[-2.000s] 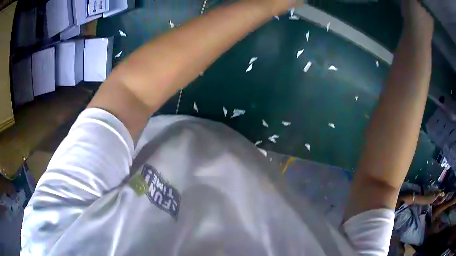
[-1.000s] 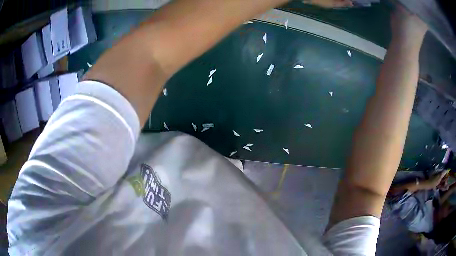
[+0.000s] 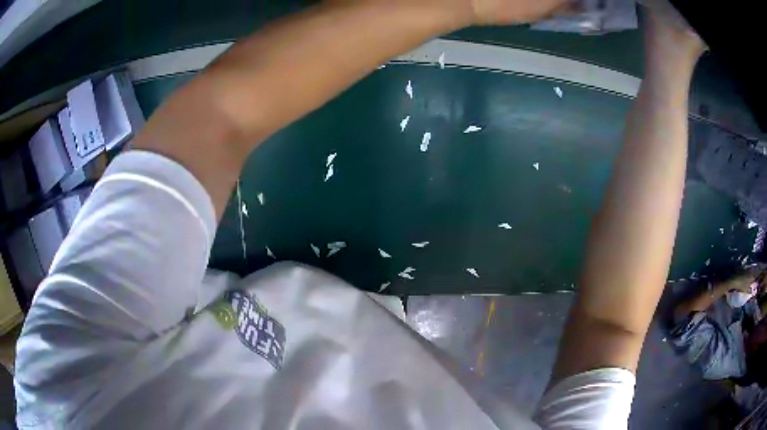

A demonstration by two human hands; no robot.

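A grey, shiny printed block (image 3: 595,17), possibly grouped boxes, lies at the top edge between my hands and is partly cut off. My left hand (image 3: 526,10) reaches in from the left along the top edge and meets or overlaps the block's left side. Its fingers are cut off or blurred. My right hand (image 3: 671,32) is at the upper right, close to the block's right side. Its fingers are hidden or out of the picture, so its grip does not show.
Small white scraps (image 3: 425,141) are scattered over the dark green surface (image 3: 454,193), which has a pale rail (image 3: 538,65) along its far side. White boxes (image 3: 49,155) stand in a brown carton (image 3: 8,294) at left. Another person (image 3: 711,336) is at lower right.
The view has shifted, so the rail and more of the grey block show. My left hand has come in from further left to the block, nearer my right hand.
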